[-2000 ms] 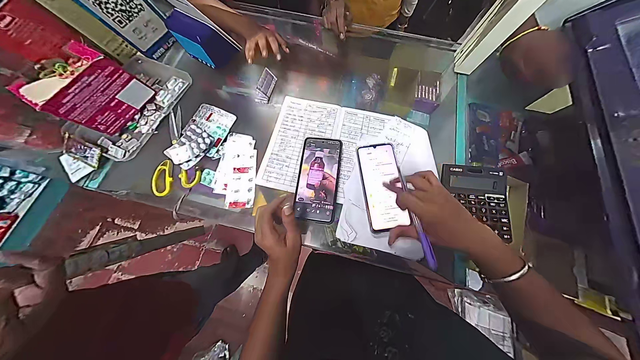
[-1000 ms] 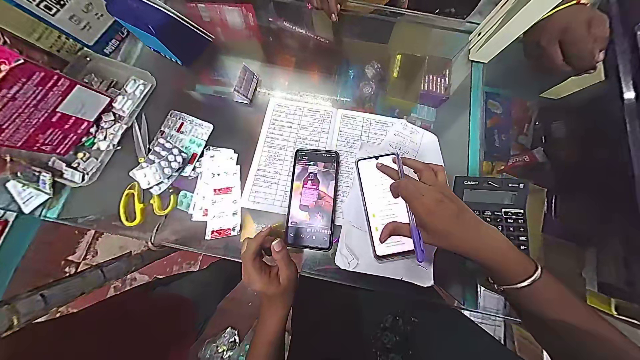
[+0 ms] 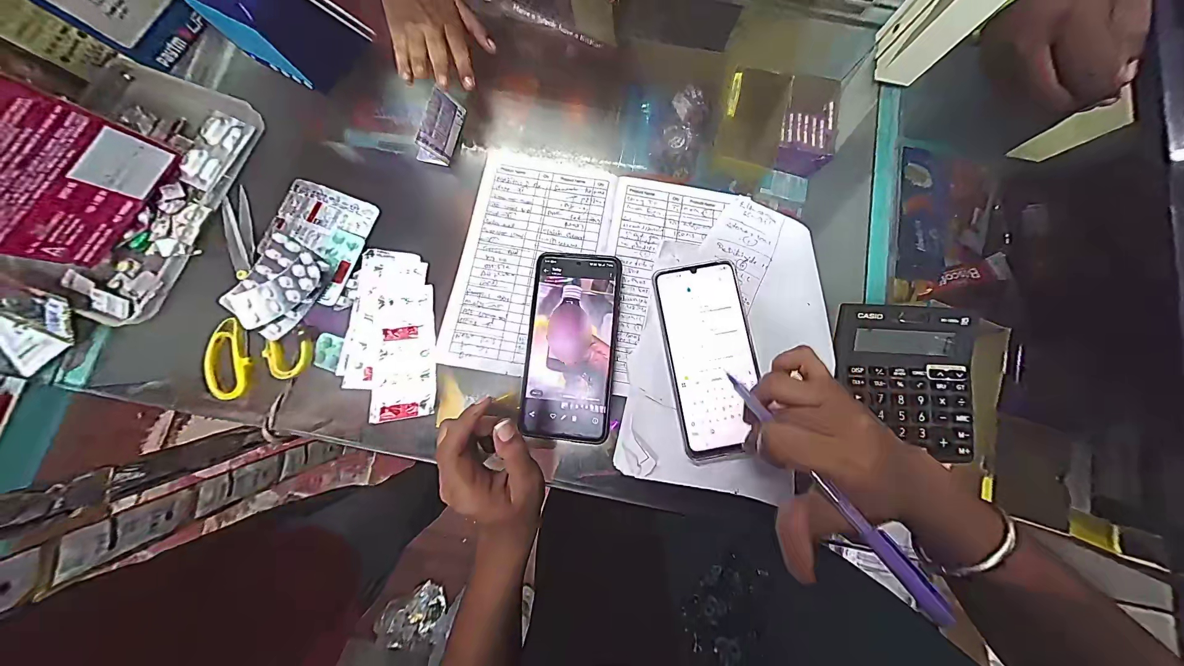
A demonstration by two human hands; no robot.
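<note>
A dark smartphone showing a picture of a bottle lies on the lined notebook on the glass counter. Beside its lower left corner is my left hand, palm up with fingers curled and nothing held. To the right, a second smartphone with a bright white screen rests on loose papers. My right hand holds a purple pen, its tip over that screen. Blister packs of tablets and white-and-red strips lie left of the notebook, near yellow-handled scissors.
A Casio calculator sits at the right. A plastic tray of medicine packs and a magenta box are at the left. Another person's hand rests at the counter's far side; a further hand shows at the upper right.
In my right hand the pen has swung from upright beside the second phone to slanting, tip over its screen. Another person's hand shows at the far edge again. The bottle picture looks blurred now.
</note>
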